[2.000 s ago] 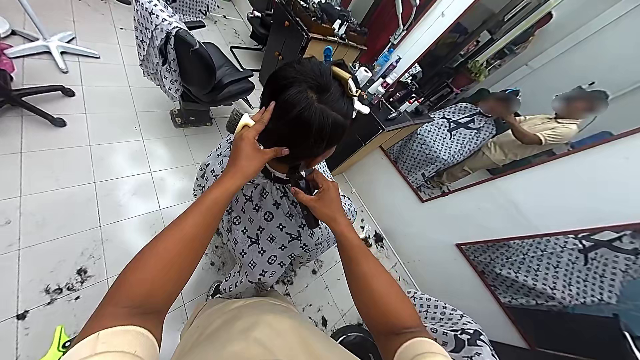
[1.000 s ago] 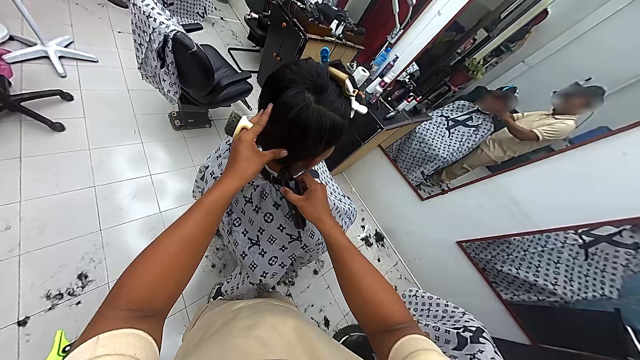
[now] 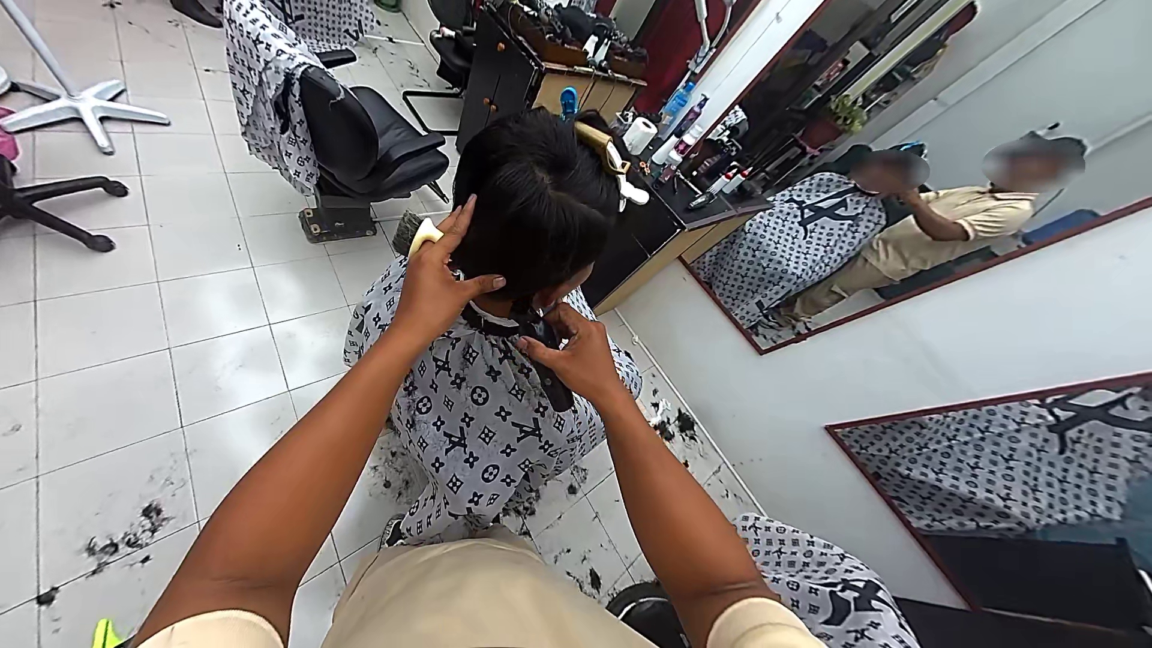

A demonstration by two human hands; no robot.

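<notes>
A seated person with dark hair (image 3: 535, 193) wears a white barber's cape (image 3: 477, 405) with a black pattern. My right hand (image 3: 583, 349) grips a black hair clipper (image 3: 551, 373) low at the side of the head, by the jaw and ear; its cutting end is mostly hidden. My left hand (image 3: 441, 279) rests on the other side of the head, thumb and fingers spread. A pale yellow object, perhaps a clip or comb (image 3: 425, 236), sits at its fingers. A gold-coloured hair clip (image 3: 598, 146) and a white clip (image 3: 633, 191) are in the hair.
A black salon chair (image 3: 360, 135) with a draped cape stands at upper left. Beyond the head, a black counter (image 3: 643, 238) carries bottles and tools. Wall mirrors (image 3: 810, 270) hang at right. Cut hair (image 3: 135, 535) lies on the tiled floor, and another patterned cape (image 3: 810, 567) is at lower right.
My right hand and the clipper have shifted slightly at the side of the head, and the clipper's angle has changed. My left hand stays against the head.
</notes>
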